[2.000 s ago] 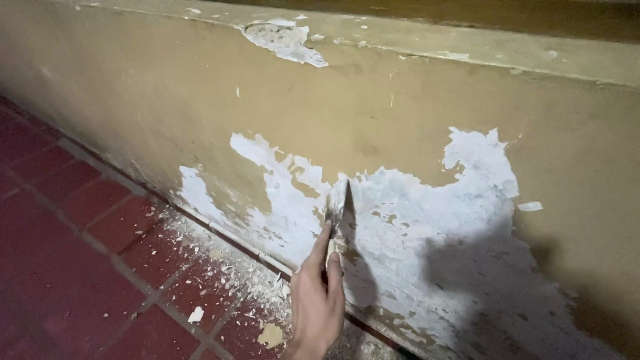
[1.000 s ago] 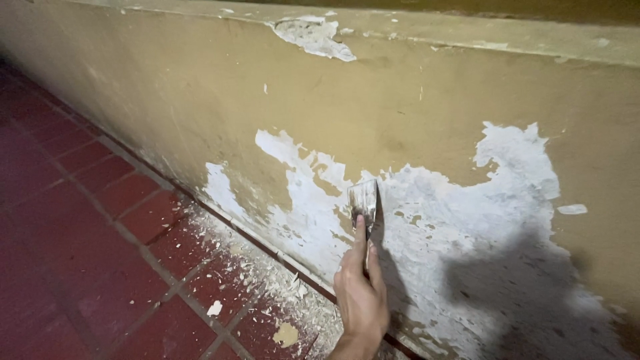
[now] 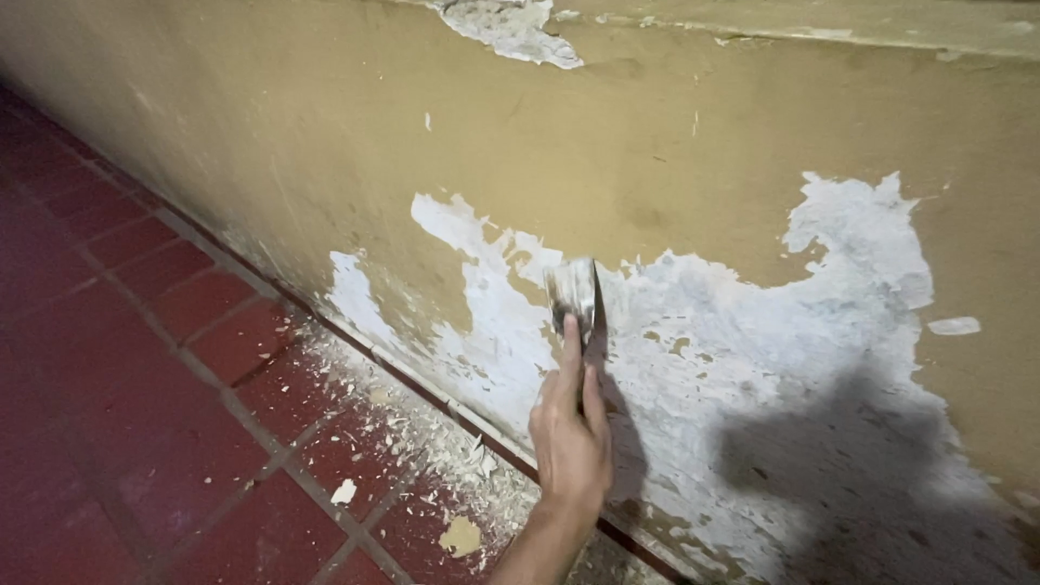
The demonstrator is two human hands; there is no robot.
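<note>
My left hand (image 3: 571, 439) holds a scraper with a flat metal blade (image 3: 570, 288). Its index finger lies extended along the base of the blade, and another digit rests beside the handle, which is mostly hidden. The blade is against the wall, at the upper edge of an exposed white patch (image 3: 707, 325). Tan paint (image 3: 650, 171) surrounds this ragged patch, and small tan remnants show within it. My right hand is out of view.
Paint flakes and dust (image 3: 439, 443) lie on the red tiled floor (image 3: 203, 447) along the wall's base. A larger tan flake (image 3: 461, 536) is near the bottom. Another bare patch (image 3: 520, 28) shows below the ledge (image 3: 812, 28). A dark shadow covers the lower right wall.
The scraper blade has turned from nearly edge-on to showing more of its flat face. My left hand still holds it at the wall. The view has shifted.
</note>
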